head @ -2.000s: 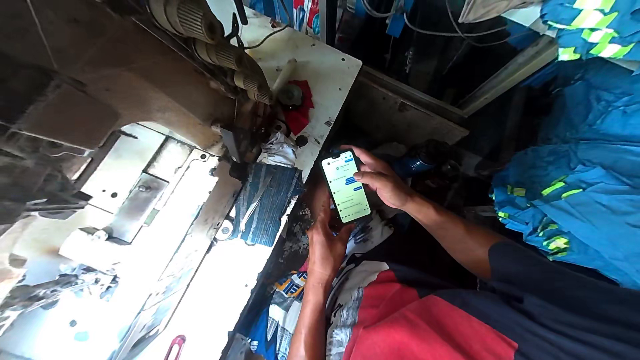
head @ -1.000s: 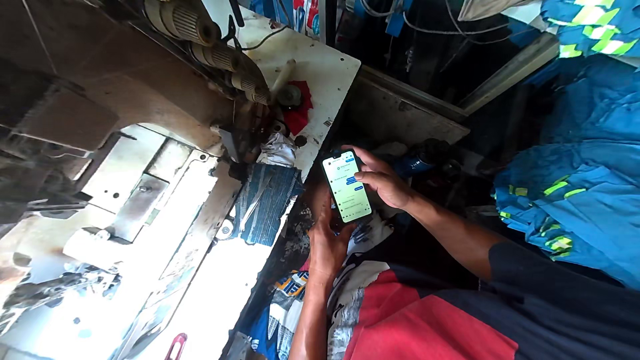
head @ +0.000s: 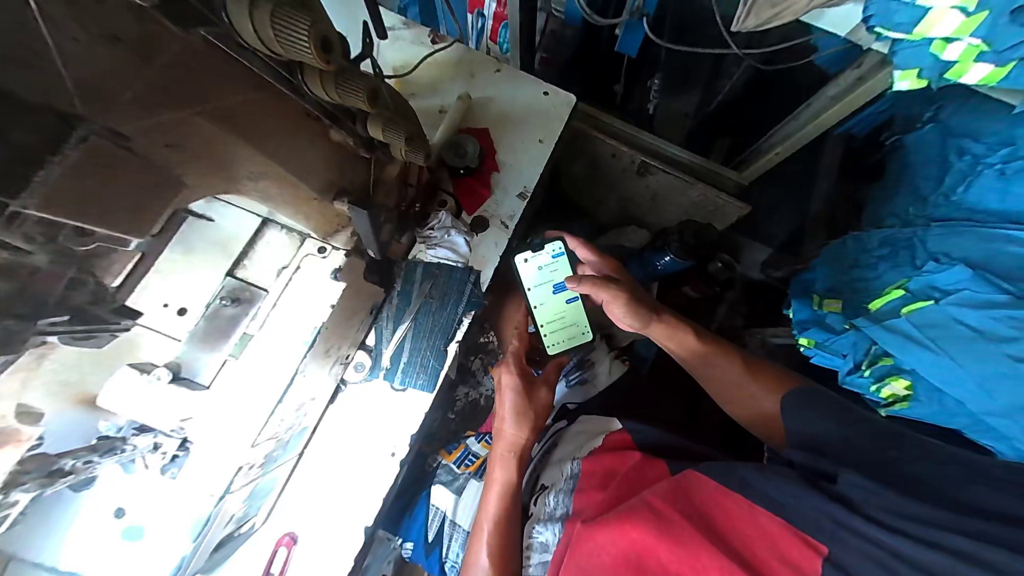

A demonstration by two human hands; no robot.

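Note:
A smartphone (head: 554,296) with a lit screen showing message bubbles is held upright near the middle of the view. My left hand (head: 522,392) grips its lower left side, with the fingers partly hidden in shadow behind it. From the right, my right hand (head: 612,290) supports the upper right edge, its thumb over the screen and its fingers behind the phone. Left of both hands, a folded piece of dark striped fabric (head: 424,320) is wrapped on the edge of the white sewing machine table (head: 520,104).
A large industrial sewing machine (head: 264,152) with ribbed tension knobs fills the left. Red cloth (head: 476,172) lies under a dark round part on the table. A small red-handled tool (head: 280,554) lies at the bottom. Blue fabric with yellow-green patches (head: 920,312) is piled at right.

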